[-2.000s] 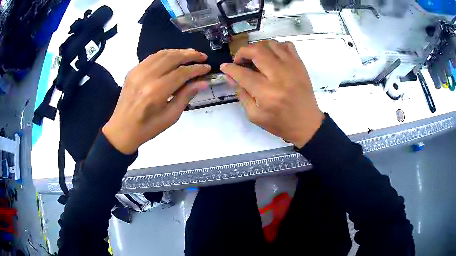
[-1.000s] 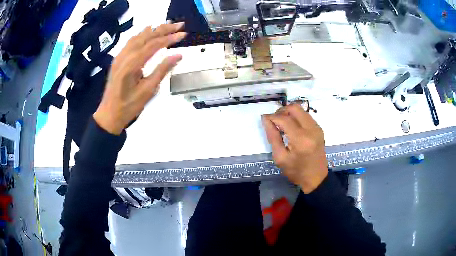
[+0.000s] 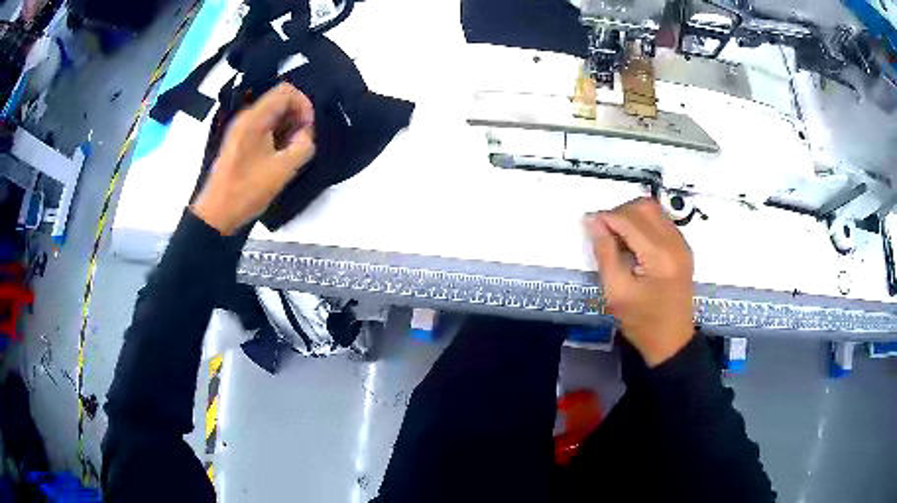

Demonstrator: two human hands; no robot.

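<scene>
My left hand (image 3: pixel 258 152) is over the black garment pieces (image 3: pixel 344 123) at the table's left, its fingers curled and thumb near the fingertips. Whether it pinches cloth is unclear. The heap has strap-like loops and a white label (image 3: pixel 321 12). My right hand (image 3: pixel 647 275) is above the table's front edge, fingers curled; a small pale blur shows at its fingertips, and I cannot tell if it holds anything. A black panel (image 3: pixel 521 22) lies left of the presser foot (image 3: pixel 605 49).
Two brass tabs (image 3: pixel 639 88) stand before the foot, above the silver bed plate (image 3: pixel 688 130). A ruler (image 3: pixel 433 283) runs along the front edge. White and dark cloth (image 3: pixel 300 319) hangs below the table's left part. The sewing machine fills the upper right.
The hands have parted from the presser foot; my left hand has moved to the heap at left. The view has shifted left. A pointed black panel now spreads out on the heap's right side.
</scene>
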